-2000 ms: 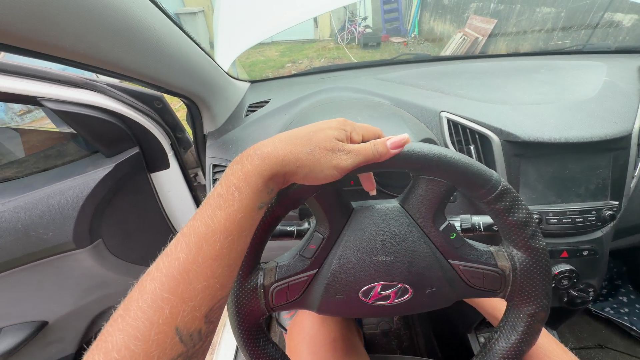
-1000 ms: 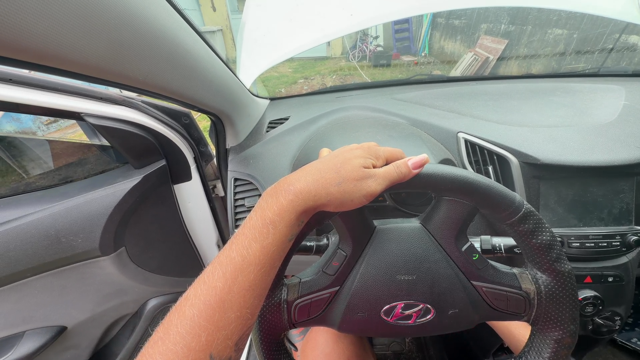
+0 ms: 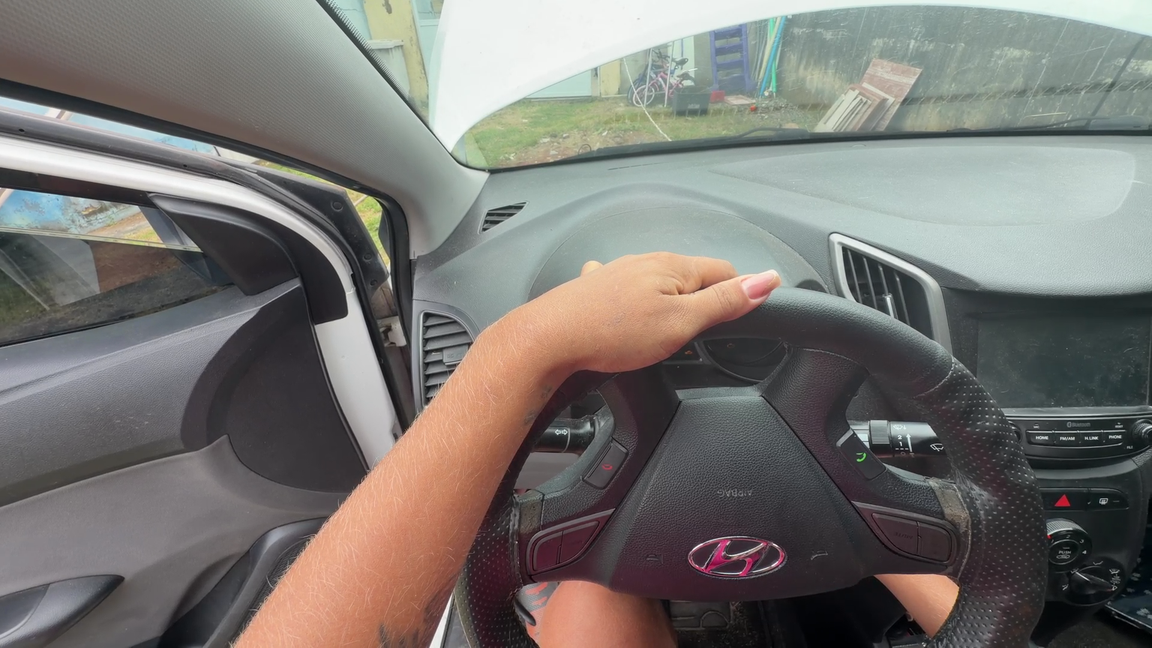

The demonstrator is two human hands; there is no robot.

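My left hand (image 3: 643,310) lies over the top of a black Hyundai steering wheel (image 3: 990,450), its fingers passing over the far side of the rim and its thumb, with a pale-tipped nail, along the near side. The far fingertips are hidden. The bare left forearm, with dark tattoo marks, comes up from the bottom left in front of the wheel's left side. The hub's lettering looks upside down, above the maker's emblem (image 3: 737,557). My right hand does not show. Bare skin, limb unclear, is visible through the wheel's lower right.
Stalks (image 3: 900,438) stand behind the wheel, partly hiding the instrument cluster (image 3: 742,353). A dark display (image 3: 1062,360) is to the right. The driver's door (image 3: 171,378) stands open on the left. Beyond the windshield is the raised white hood (image 3: 576,54).
A fingertip visible below the top of the rim two seconds ago no longer shows there. The left hand stays on top of the wheel. The view has shifted left.
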